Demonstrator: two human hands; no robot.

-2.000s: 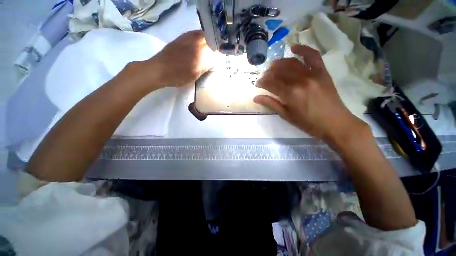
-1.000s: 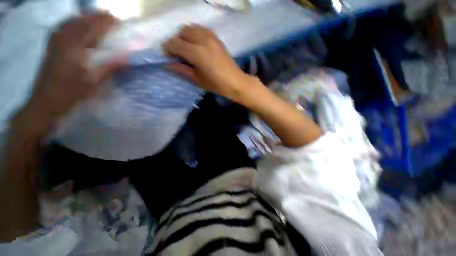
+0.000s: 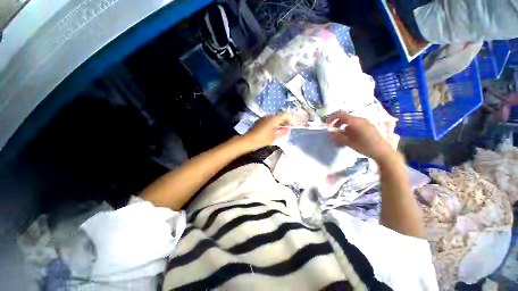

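My left hand (image 3: 271, 128) and my right hand (image 3: 353, 132) each grip the upper edge of a pale fabric piece (image 3: 311, 144) and hold it stretched between them, over the heap beside my lap. Its surface looks white to pale grey-blue; whether it is one piece or several layers I cannot tell. A bundle of print pieces (image 3: 275, 96), blue with white dots and cream with flowers, lies just beyond my hands. More white and print fabric hangs below and around my right hand.
The table edge with its printed scale (image 3: 85, 23) is at the upper left. Blue plastic crates (image 3: 404, 94) with fabric stand at the upper right. A heap of cream-pink fabric (image 3: 463, 202) lies at the right. My striped top (image 3: 250, 244) fills the lower middle.
The view has swung right, from the machine table to the fabric heap beside my lap. Both hands have left the machine and now hold a pale piece at the heap.
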